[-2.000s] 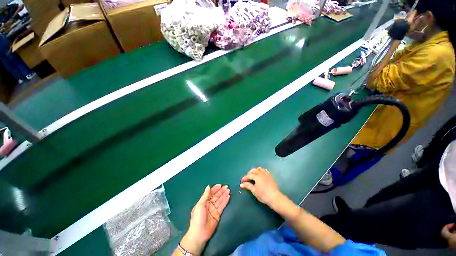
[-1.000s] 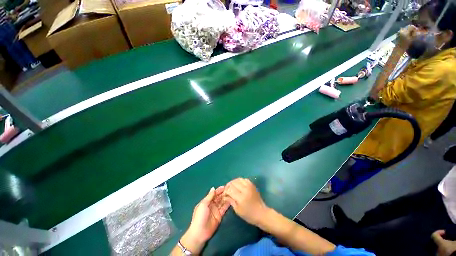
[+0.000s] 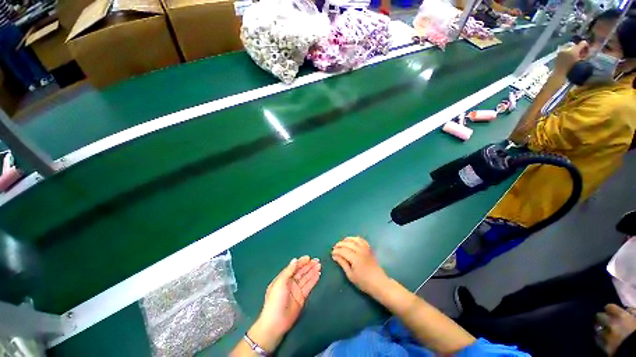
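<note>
My left hand (image 3: 287,295) is palm up over the green surface, fingers extended. Small dark specks, possibly screws, seem to lie on its palm, too small to tell clearly. My right hand (image 3: 357,261) is to its right, palm down with fingers curled near the green surface; its fingertips are partly hidden and I cannot tell if they pinch anything. The clear zip bag of screws (image 3: 192,307) lies flat left of my left hand. The black electric screwdriver (image 3: 450,183) is at the right, its thin bit pointing toward the lower left.
The white edge strip (image 3: 293,202) borders the conveyor belt (image 3: 174,167). Pink housings (image 3: 457,130) lie farther down the line. A person in yellow (image 3: 582,139) sits at the right. Bulging clear bags (image 3: 279,42) and cartons (image 3: 125,49) stand across the belt. Another person's hand (image 3: 617,328) is at lower right.
My right hand first came onto my left palm, then moved away to the right. My left hand has opened out again.
</note>
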